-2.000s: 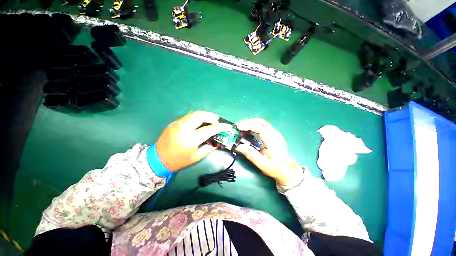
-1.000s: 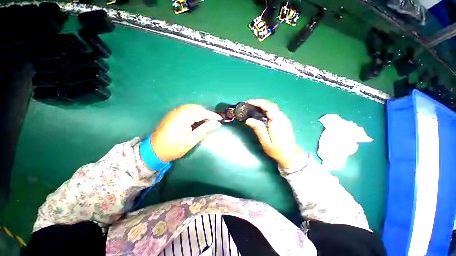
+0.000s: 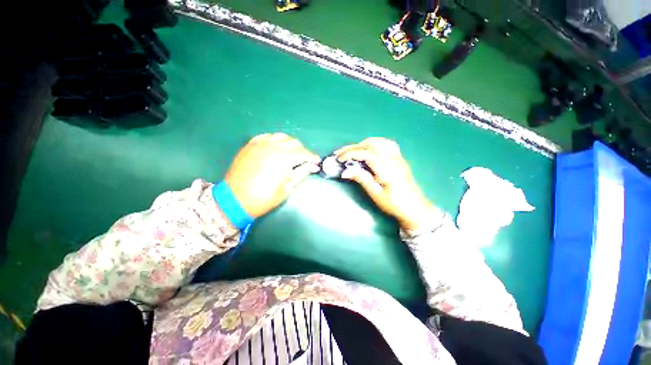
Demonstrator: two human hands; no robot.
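Note:
My left hand point(image 3: 270, 173), with a blue wrist strap point(image 3: 230, 204), and my right hand point(image 3: 384, 177) meet over the middle of the green bench. Between their fingertips is a small dark piece with a round greyish face point(image 3: 331, 167), likely part of the plug adapter. Both hands pinch it from the two sides. The fingers hide most of it, so its full shape cannot be told. No green board face or cord shows at the hands.
Black adapter housings point(image 3: 110, 85) are stacked at the left. A white wiping cloth point(image 3: 490, 204) lies right of my hands, beside the blue tray point(image 3: 567, 256). Beyond the white-edged strip point(image 3: 371, 75), circuit boards point(image 3: 397, 41) and black parts point(image 3: 457, 58) lie on green.
The green board face and bundled cord seen earlier no longer show; a small round-faced dark piece shows between the fingers. Both hands have moved up a little in the picture.

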